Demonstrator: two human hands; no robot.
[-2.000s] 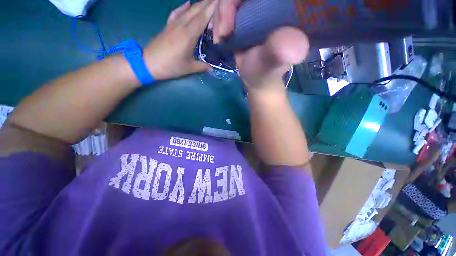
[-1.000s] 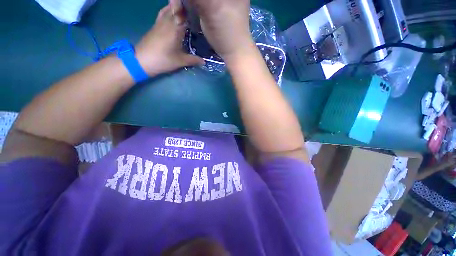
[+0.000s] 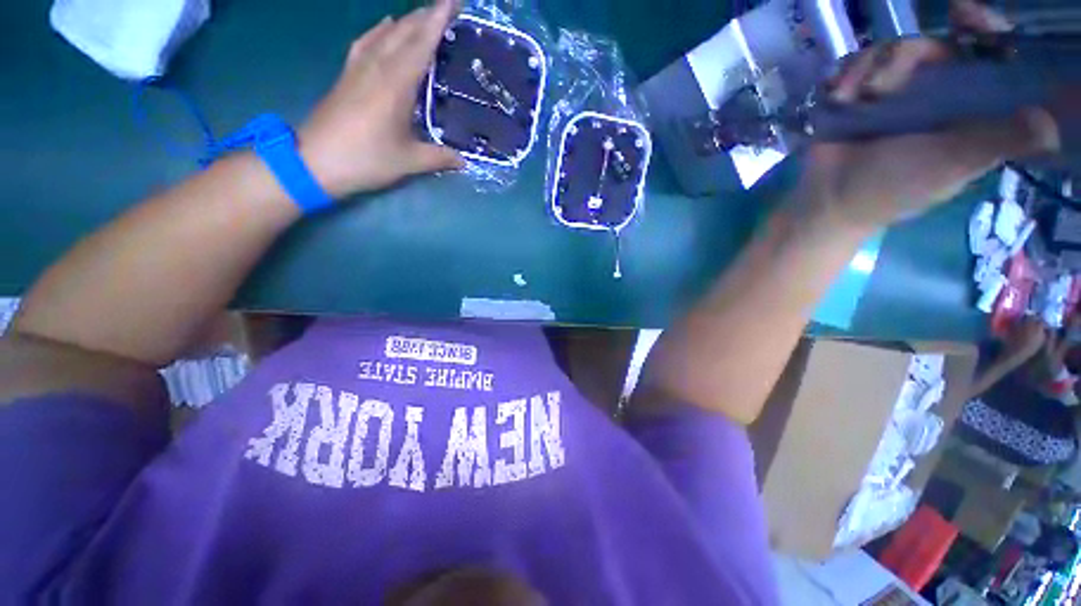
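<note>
A white housing (image 3: 484, 92) with a black inner plate lies on clear plastic on the green mat. My left hand (image 3: 385, 113) is at its left side, fingers along the edge and thumb at the lower corner. A second white housing (image 3: 601, 172) with a black plate lies to its right, a thin wired part across it and a lead hanging below its rim. My right hand (image 3: 901, 154), blurred, is closed around a dark electric screwdriver (image 3: 948, 101), held slanted at the screw feeder (image 3: 741, 107); the contact at the tip is unclear.
A teal item (image 3: 846, 290) lies right, partly behind my right forearm. White wrapping (image 3: 130, 33) lies at the upper left. A cardboard box (image 3: 818, 444) with white pieces is below the bench edge. A blue strap (image 3: 290, 163) is on my left wrist. Another person's arm (image 3: 1008, 355) shows far right.
My right hand has moved right with the screwdriver, from over the housings to the screw feeder. Both housings are now uncovered. My left hand has stayed beside the left housing.
</note>
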